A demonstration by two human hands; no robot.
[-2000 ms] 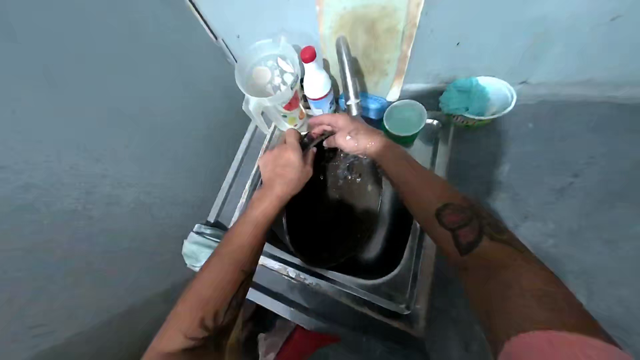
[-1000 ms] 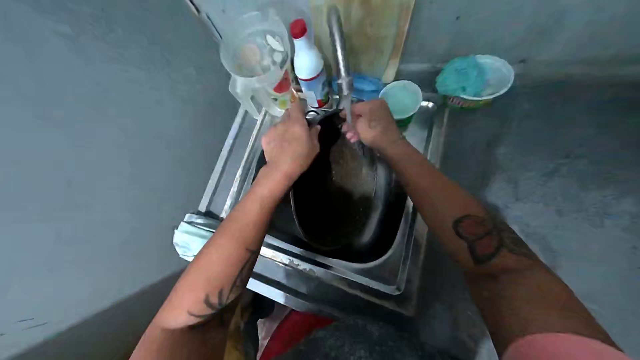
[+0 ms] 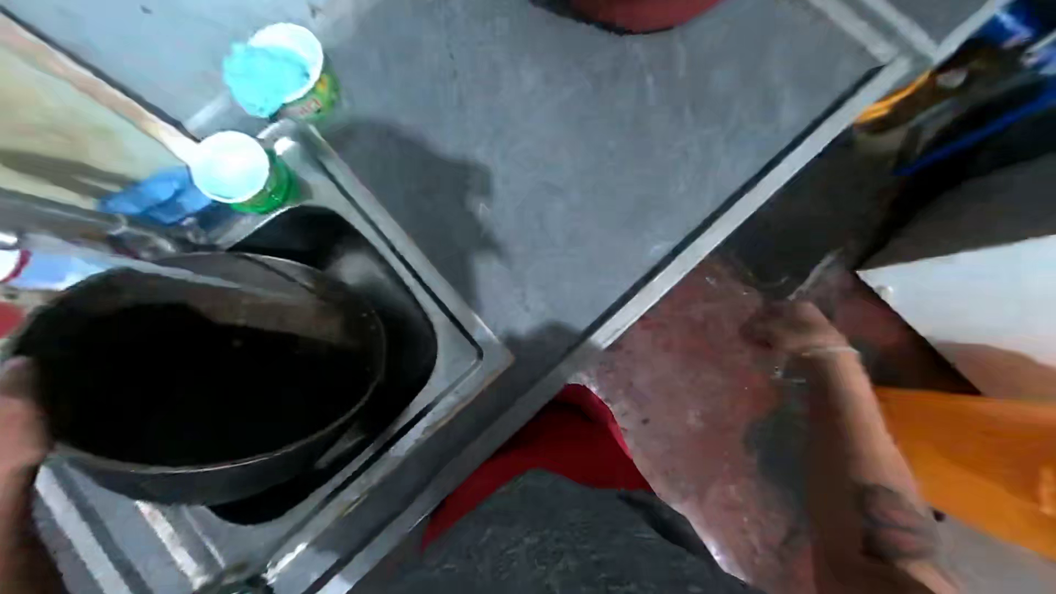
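Note:
A dark round metal pan [image 3: 206, 379] is tilted over the steel sink basin [image 3: 412, 330]. At the left frame edge my left hand [image 3: 21, 421] grips the pan's rim. My right hand [image 3: 796, 330] is far from the sink, out past the counter edge above the reddish floor; it is blurred, and whether its fingers hold anything is unclear. The faucet [image 3: 82, 223] reaches in from the left above the pan. Behind the basin stand a green cup [image 3: 272, 186] with a pale top and a tub [image 3: 318, 87] with a turquoise scrunched cloth or bag [image 3: 264, 78] on it.
A grey counter [image 3: 561, 165] runs right of the sink, with part of a red round object [image 3: 643, 12] at the top. A blue item [image 3: 157, 196] lies by the faucet. An orange surface [image 3: 973, 462] and a white panel [image 3: 982, 297] are at the right, beyond the floor [image 3: 693, 396].
The view has swung far to the right. My right hand has left the pan and faucet area and moved out past the counter. The pan, earlier down in the basin, is now raised and tilted.

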